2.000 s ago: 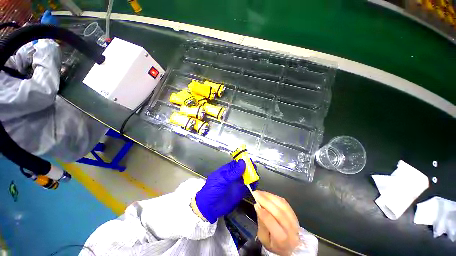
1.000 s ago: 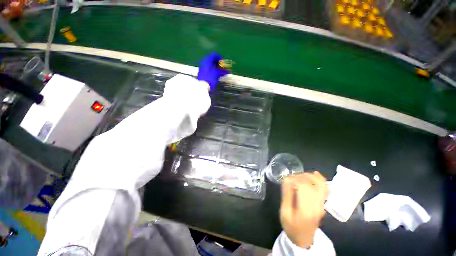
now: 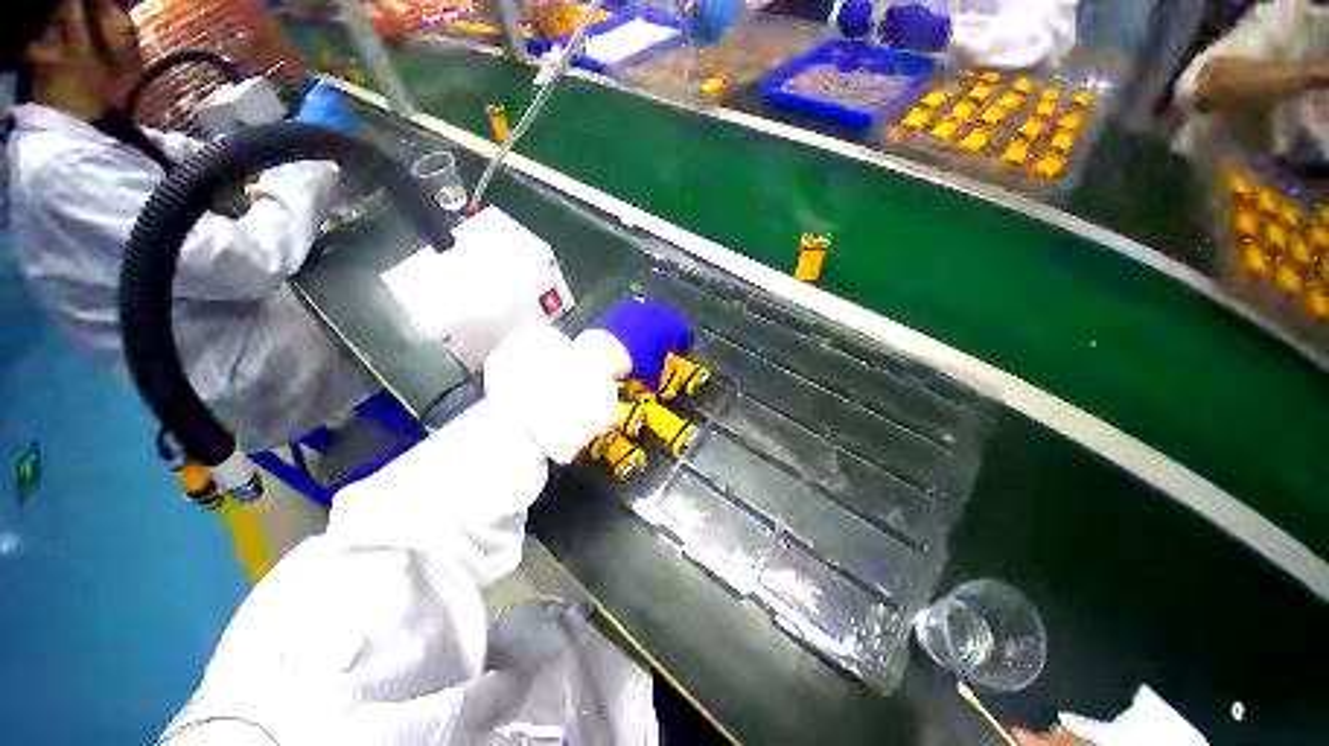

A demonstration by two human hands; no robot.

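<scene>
Several yellow housings with black bands [image 3: 668, 424] lie loose in the left part of the clear blister tray [image 3: 838, 437]. My left hand [image 3: 646, 341], in a blue-purple glove, is at the upper left of this pile; its fingers are hidden, so its grip cannot be told. My bare right hand [image 3: 1047, 736] is mostly cut off by the bottom edge; a thin pale swab [image 3: 985, 714] sticks out from it towards the clear plastic cup [image 3: 991, 635]. One yellow housing [image 3: 813, 257] stands apart on the green conveyor belt [image 3: 904, 299].
A white box with a red switch [image 3: 488, 289] and a black corrugated hose [image 3: 146, 277] are at the left. White wipes [image 3: 1144, 724] lie at the lower right. A person in a white coat [image 3: 204, 248] sits at the left. Beyond the belt are trays of yellow housings [image 3: 1006, 124].
My left hand has moved from the belt back to the pile in the tray. The view has turned left, and my right hand is now mostly out of the picture. A housing now shows on the belt.
</scene>
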